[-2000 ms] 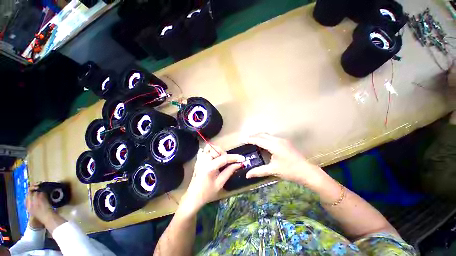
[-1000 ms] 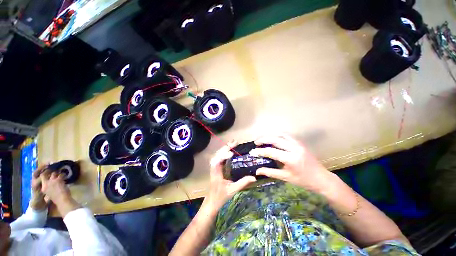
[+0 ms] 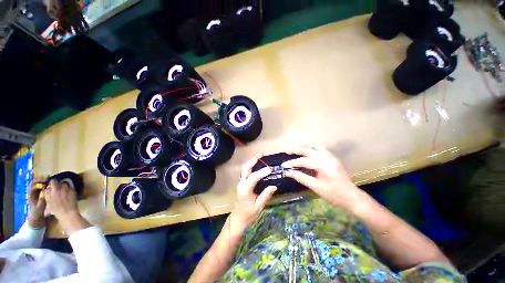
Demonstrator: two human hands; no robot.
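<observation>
A black speaker housing (image 3: 288,184) lies on its side at the bench's near edge, in front of my body. My left hand (image 3: 254,185) holds its left end. My right hand (image 3: 324,174) holds its right side. The fingertips of both hands meet at a small silvery part (image 3: 276,172), perhaps a circuit board, on the housing's upper side. A thin red lead wire (image 3: 249,148) runs from there up toward the nearest standing housing (image 3: 240,117), which has a white-silver ring in its open end. My fingers partly cover the small part.
A cluster of several black housings (image 3: 180,178) stands on the tan bench (image 3: 310,83) to the left. More housings (image 3: 423,69) and a pile of circuit boards (image 3: 485,55) are at the far right. A thin rod (image 3: 105,192) lies at left. Another person's hands (image 3: 60,199) hold a housing.
The held housing has been turned between my hands, and my fingertips have come together on the small silvery part. The other person's hands have shifted over their housing.
</observation>
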